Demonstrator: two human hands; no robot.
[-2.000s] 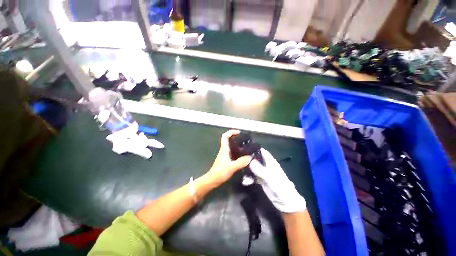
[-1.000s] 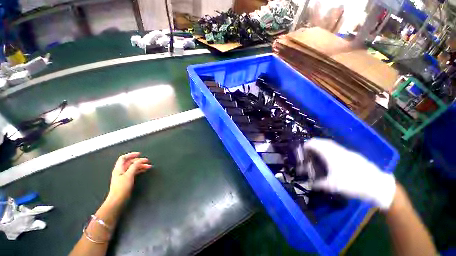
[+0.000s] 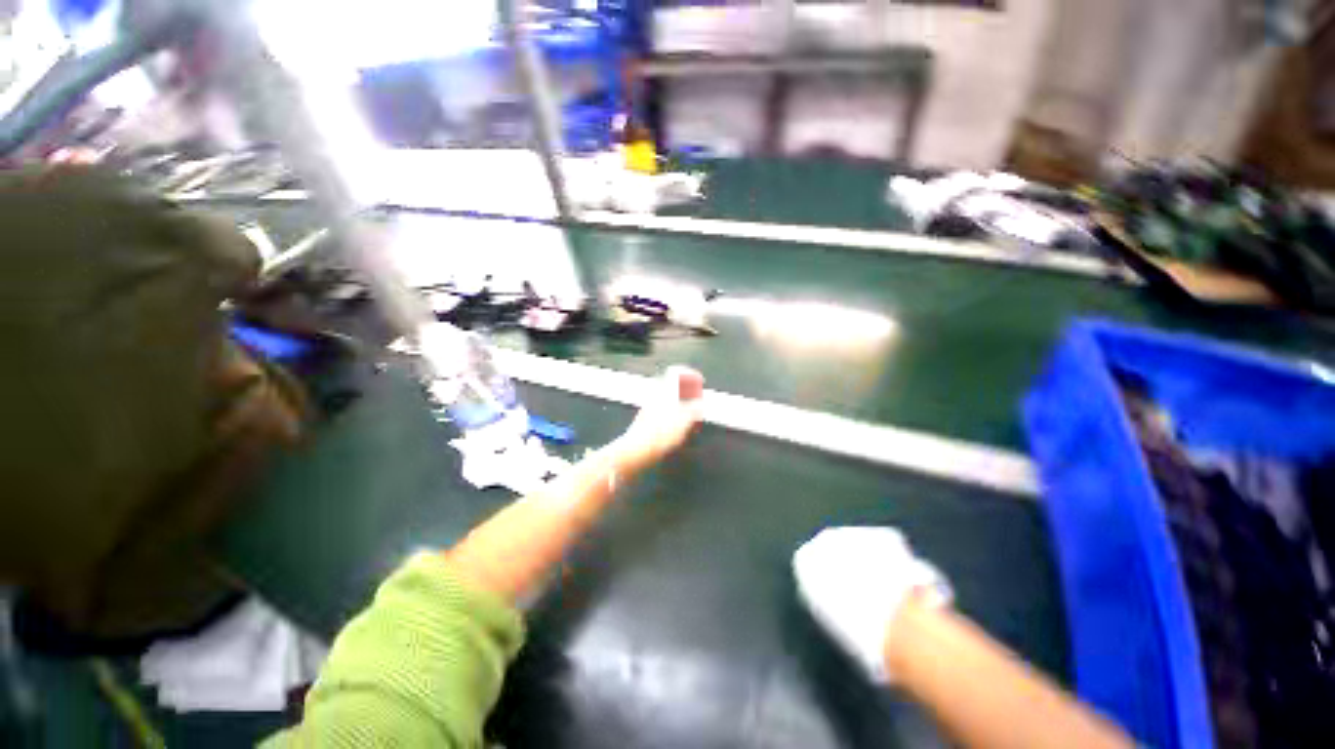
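Observation:
My left hand (image 3: 662,420), bare, reaches forward over the bench to the white rail, blurred; its fingers are mostly hidden behind the hand and no held thing shows. My right hand (image 3: 861,588), in a white glove, is above the green bench left of the bin; its fingers cannot be made out. The blue bin (image 3: 1124,542) stands at the right, cut off by the edge, with dark adapters (image 3: 1223,585) inside. On the green conveyor beyond the rail lie several black adapters with cords (image 3: 640,310).
A clear bottle (image 3: 466,373), a blue stick (image 3: 551,430) and a spare white glove (image 3: 505,460) lie left of my left arm. A white rail (image 3: 864,436) borders the belt. A person in dark clothing (image 3: 117,410) is at the left. Green and black parts (image 3: 1223,220) lie at the far right.
The view has swung back left from the bin. My right hand has left the bin and is over the bench. My left hand has reached forward to the rail.

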